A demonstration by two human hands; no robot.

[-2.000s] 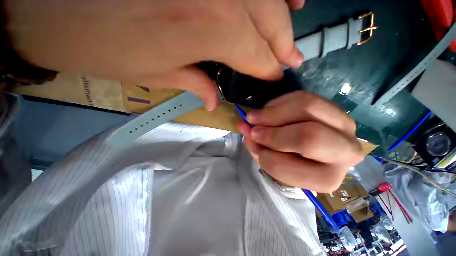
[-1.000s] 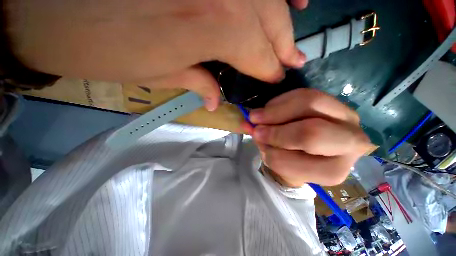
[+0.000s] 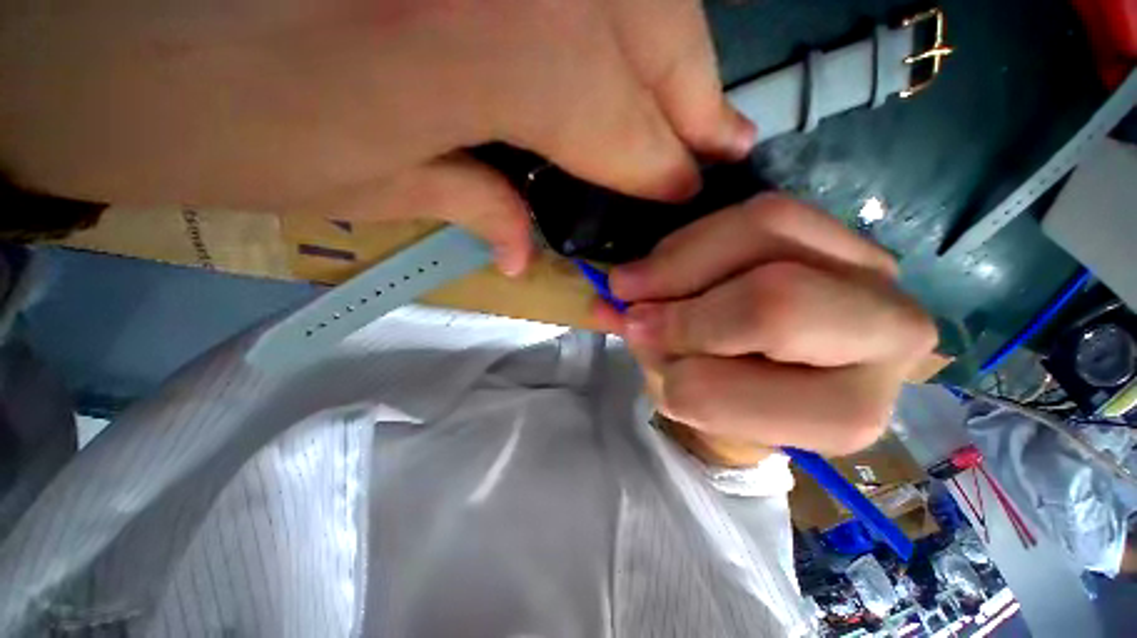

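Observation:
My left hand [image 3: 499,100] comes in from the upper left and holds the smartwatch, its fingers over much of the black case [image 3: 599,224]. The holed strap half [image 3: 374,293] points down left over the smock. The buckle strap half [image 3: 823,94] points up right and ends in a gold-coloured pin buckle [image 3: 924,54]. My right hand [image 3: 786,330] grips a blue stick [image 3: 601,285] like a pen. The stick's upper end is at the lower edge of the case; its exact contact is hidden. A blue length also shows below the right wrist.
A dark green mat [image 3: 860,175] lies behind. At the right are another holed strap [image 3: 1047,175], a whitish block [image 3: 1097,218], a loose blue stick [image 3: 1035,322] and a red object [image 3: 1110,38]. A cardboard strip [image 3: 237,239] runs along the bench edge. Part of a person [image 3: 1060,480] shows lower right.
The watch and left hand have shifted slightly left and up in view. The right hand has tilted a little, still holding the blue stick at the case edge.

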